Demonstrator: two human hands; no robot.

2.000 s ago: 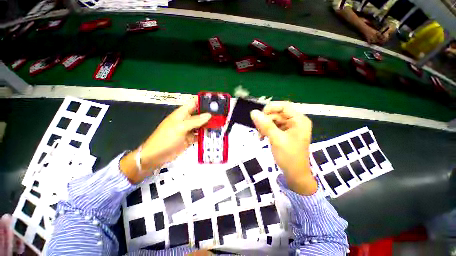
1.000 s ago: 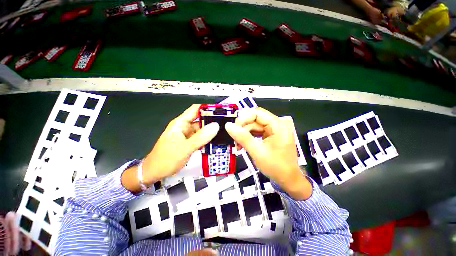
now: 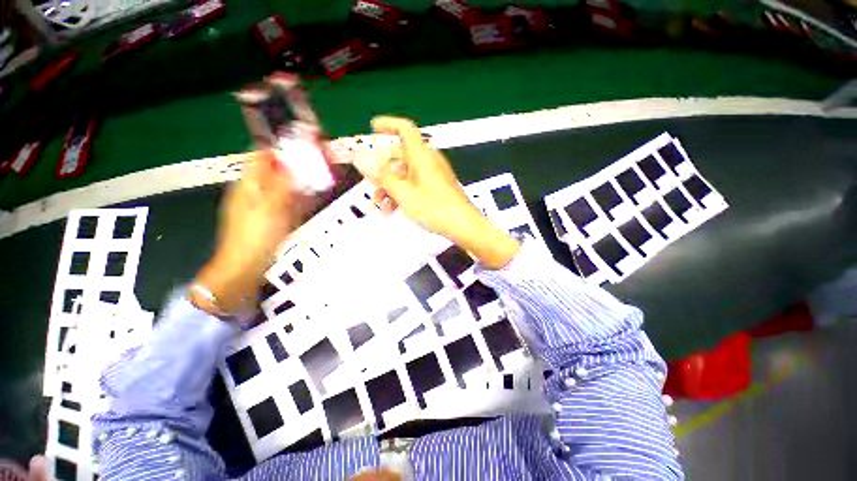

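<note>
My left hand holds a red phone body raised at the white rail and the edge of the green conveyor. The phone is blurred and tilted, with a dark upper part and a pale lower part. My right hand is to the right of the phone, apart from it, above the centre pile; its fingers are bent and blurred, and I cannot tell whether they hold anything. Carrier sheets with rows of black squares lie in front of me.
A stack of full carrier sheets lies at right. Emptied carrier sheets lie at left. Beyond the white rail, red phones lie scattered on the green conveyor. A red item is at lower right.
The phone has moved from the centre up and left towards the conveyor in my left hand. My right hand has come off the phone. The view has shifted.
</note>
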